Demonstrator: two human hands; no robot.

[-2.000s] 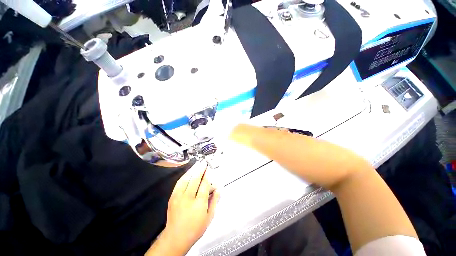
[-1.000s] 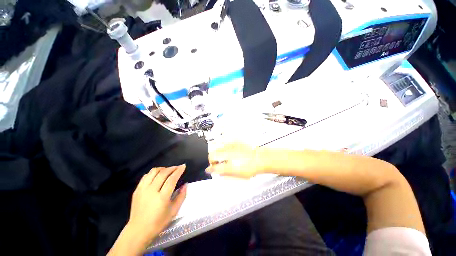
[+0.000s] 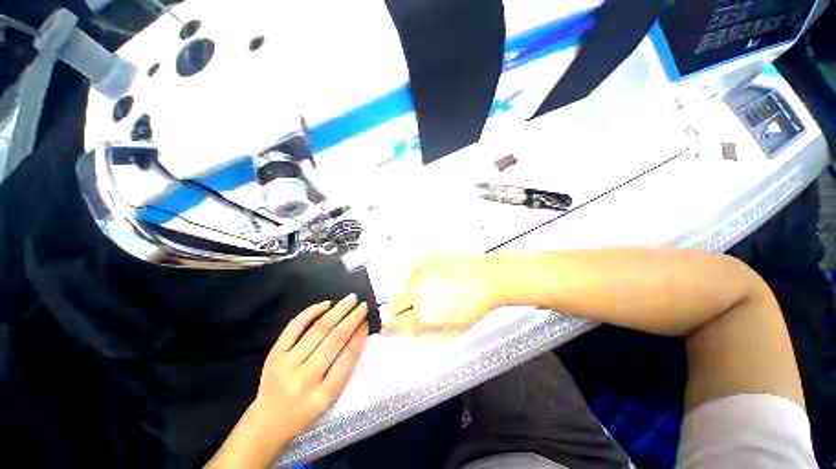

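Observation:
A heap of black cloth (image 3: 183, 339) lies left of and under the needle area of the white sewing machine (image 3: 339, 82). Its straight right edge is in front of the presser foot (image 3: 353, 258). My left hand (image 3: 307, 362) lies palm down on the cloth near this edge, fingers slightly apart. My right hand (image 3: 440, 298) is at the edge's right side, with fingertips at the cloth. It is overexposed, and its grip cannot be made out clearly.
Thread snips (image 3: 527, 196) and a small brown piece (image 3: 506, 163) lie on the machine bed (image 3: 605, 206). Two black fabric strips (image 3: 454, 73) hang over the machine head. A control panel (image 3: 742, 32) is at the upper right. My lap is below the bed's ruler edge.
The right hand came down from beside the needle to the cloth edge. The left hand moved away, then back toward the edge. The view has shifted closer to the needle. The snips are now uncovered.

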